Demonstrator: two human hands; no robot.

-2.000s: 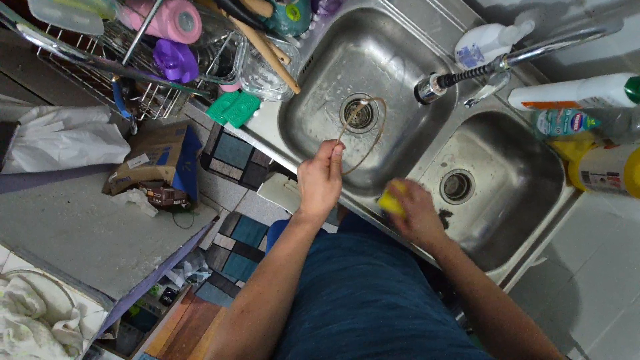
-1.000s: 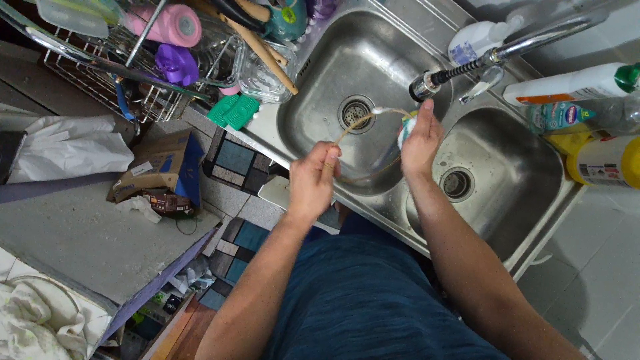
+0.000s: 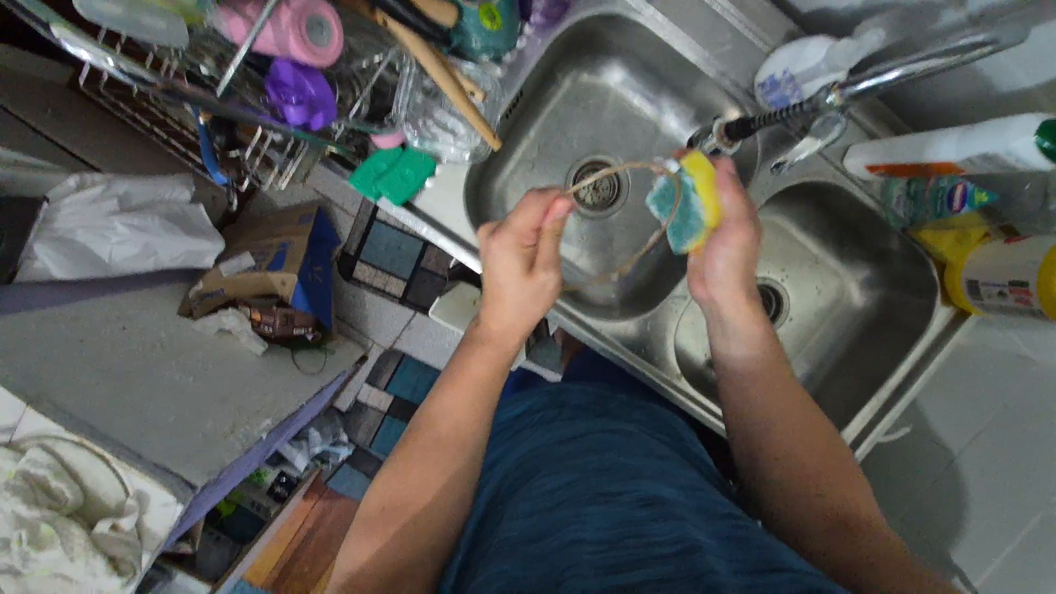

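Over the near edge of the larger stainless steel sink basin, my left hand pinches a thin tan cord-like loop between thumb and fingers. The loop arcs across the basin toward my right hand, which holds a yellow and green scouring sponge. The sponge's green side faces the loop, and the two overlap there; whether they touch cannot be told. A small white piece shows on the loop near the sponge. My right hand is just below the faucet's spray head.
A dish rack with bottles and utensils stands at the upper left, beside a clear plastic container and green sponges. The chrome faucet reaches in from the right. Bottles line the right side, past the smaller basin.
My right hand, low over the divider two seconds ago, has moved up to the far part of the loop with the sponge. My left hand keeps its hold on the loop.
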